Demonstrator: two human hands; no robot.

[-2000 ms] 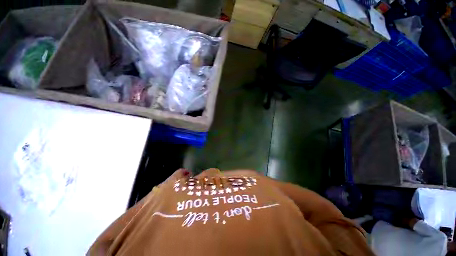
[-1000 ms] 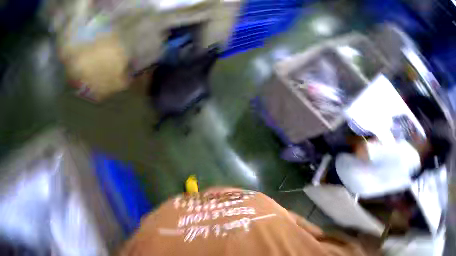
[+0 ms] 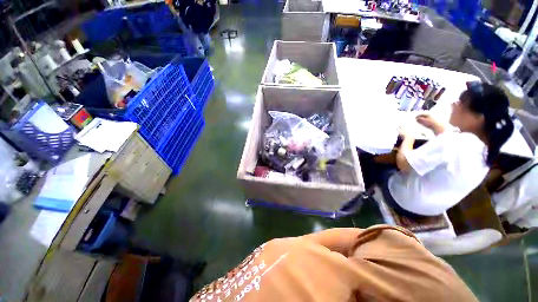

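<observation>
No hand of mine shows; only my orange-brown top with white lettering is at the bottom edge. Nearest in front is a grey-beige fabric-lined bin (image 3: pixel 301 191). In it lie crumpled clear plastic bags (image 3: pixel 289 138) with mixed dark, red and white contents. A second bin (image 3: pixel 304 50) adjoins it behind and holds a yellow-green bag (image 3: pixel 295 74).
A seated person in a white shirt (image 3: pixel 439 171) is at a white table (image 3: pixel 368 94) on the right, with a cluster of thread cones (image 3: pixel 413 91). Blue mesh crates (image 3: pixel 168 109) and a desk with papers (image 3: pixel 106 134) stand left. Green floor (image 3: pixel 221 177) lies between. Another person (image 3: pixel 197 17) stands at the back.
The view has swung right, away from the first bins and white table. The right-hand bins and the seated person are now nearer the middle. No hand is clearly seen in any frame.
</observation>
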